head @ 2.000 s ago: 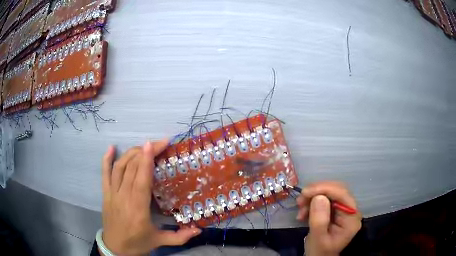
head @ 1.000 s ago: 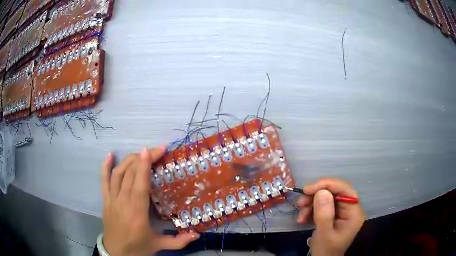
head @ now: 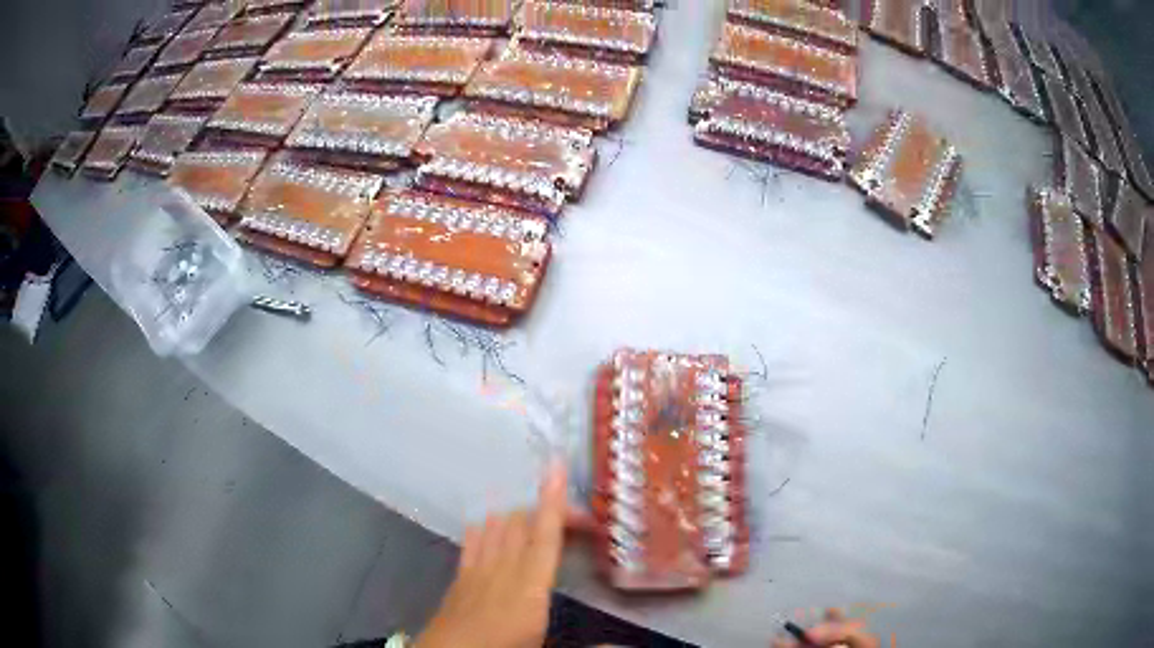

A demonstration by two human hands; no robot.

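The reddish-brown fixture plate (head: 671, 475) lies on the light-grey table in front of me, its long sides now pointing away from me. Two rows of small silver parts run along its long edges, with thin dark wires at the sides. My left hand (head: 513, 563) is blurred at the plate's left side, fingers stretched, the thumb at or near its edge; I cannot tell if it grips. My right hand (head: 835, 630) is cut off by the bottom edge, below right of the plate. A dark tool tip (head: 795, 630) shows at its fingers.
Many similar plates (head: 449, 247) stand in columns at upper left. More plates (head: 778, 120) are at top centre, one angled plate (head: 909, 171) beside them, others (head: 1063, 247) at right. A clear plastic box (head: 190, 272), a metal pin (head: 281, 306) and a stray wire (head: 933, 395) also lie there.
The view has swung left and up, showing more plates. The worked plate has turned from slanting sideways to nearly upright in view. The right hand and tool have moved away from it.
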